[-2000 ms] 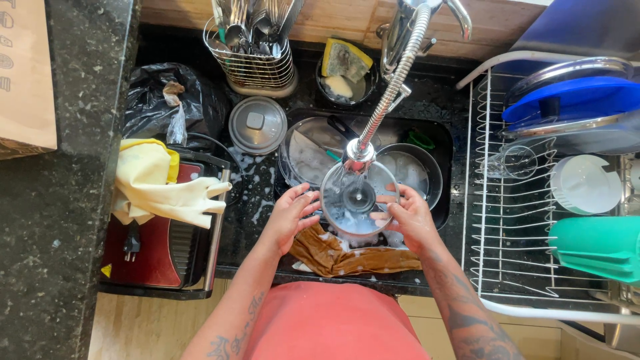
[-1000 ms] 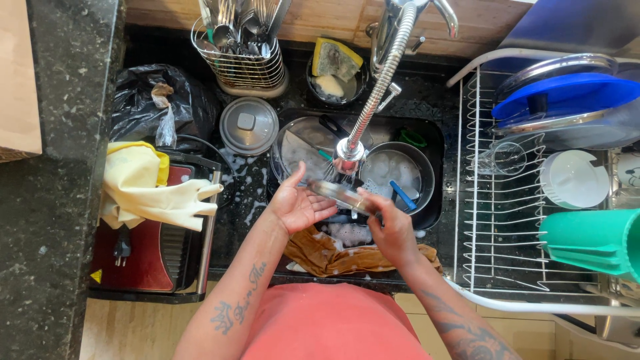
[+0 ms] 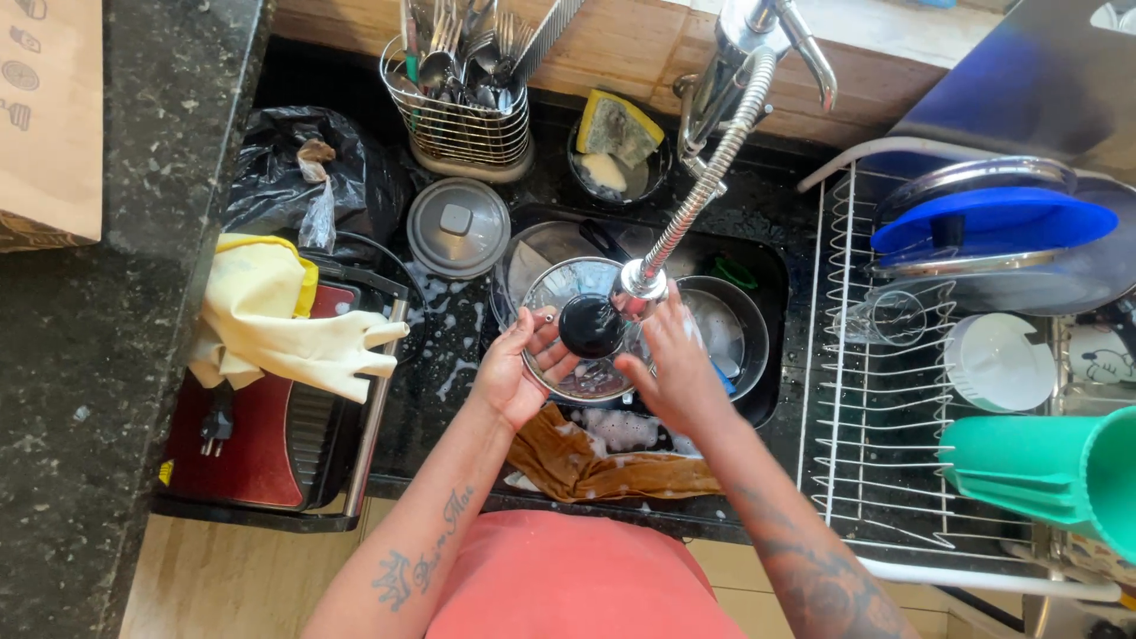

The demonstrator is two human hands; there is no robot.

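Note:
A glass pot lid with a metal rim (image 3: 568, 277) and a round black knob (image 3: 591, 326) faces up under the spout of the spring-hose faucet (image 3: 641, 282). My left hand (image 3: 524, 364) grips its left edge, fingers near the knob. My right hand (image 3: 676, 355) is at the lid's right side, fingers extended beside the faucet head; whether it touches the lid I cannot tell. Beneath, the black sink holds a soapy pot (image 3: 750, 333) at the right and a large pan or lid, partly hidden. A wet brown cloth (image 3: 568, 461) lies along the front edge.
Left of the sink are a lidded grey container (image 3: 426, 240), a cutlery basket (image 3: 470, 138), a black plastic bag (image 3: 355, 177) and rubber gloves (image 3: 293, 319) on a red grill (image 3: 240, 444). Behind sits a sponge bowl (image 3: 652, 173). A white dish rack (image 3: 830, 373) stands at the right.
The lid, tilted nearly edge-on one second ago, now lies flatter with its knob facing up. My right hand has moved from its near right rim up beside the faucet head.

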